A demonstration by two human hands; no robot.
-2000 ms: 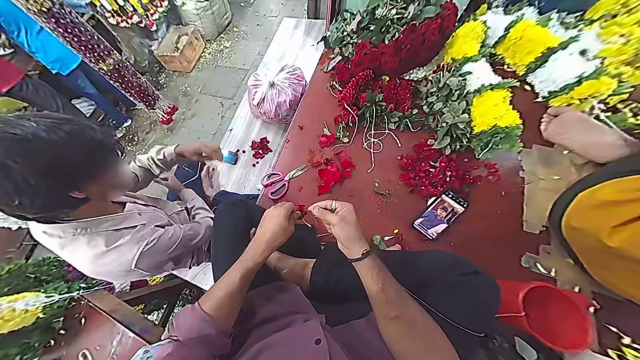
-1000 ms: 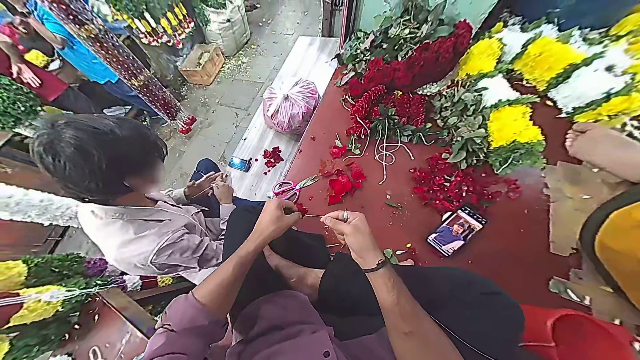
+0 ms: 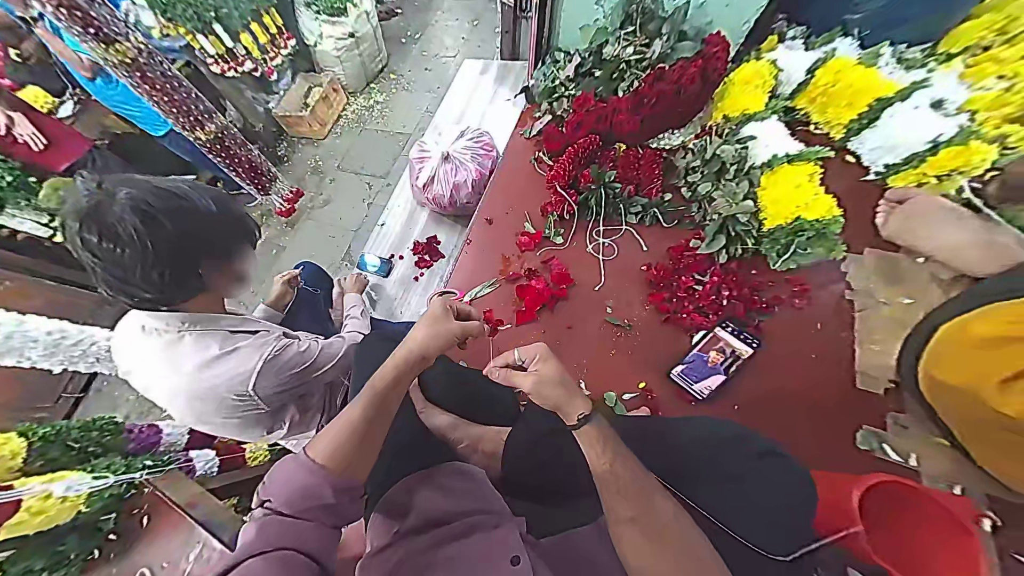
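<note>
My left hand (image 3: 448, 326) pinches a small cluster of red petals (image 3: 493, 322) between thumb and fingers, over my crossed legs. From the petals a thin thread (image 3: 491, 350) runs down to my right hand (image 3: 540, 380), whose thumb and forefinger are closed on its lower end; a needle cannot be made out. Beyond my left hand, scissors with pink handles (image 3: 445, 294) lie partly hidden. Loose red petals (image 3: 538, 292) lie on the red surface ahead, with a larger heap of them (image 3: 704, 288) to the right. White strings (image 3: 600, 240) trail from bundled red garlands (image 3: 640, 172).
A lit phone (image 3: 714, 360) lies right of my right hand. A red bucket (image 3: 904, 512) stands at lower right, near another person's bare foot (image 3: 944, 228). At left sits a person (image 3: 232, 360) handling thread. A pink-filled plastic bag (image 3: 454, 170) rests on the white bench (image 3: 480, 96).
The seated person's hands have come down from beside the small phone on the bench to their lap. My hands remain close together with the red petals between them.
</note>
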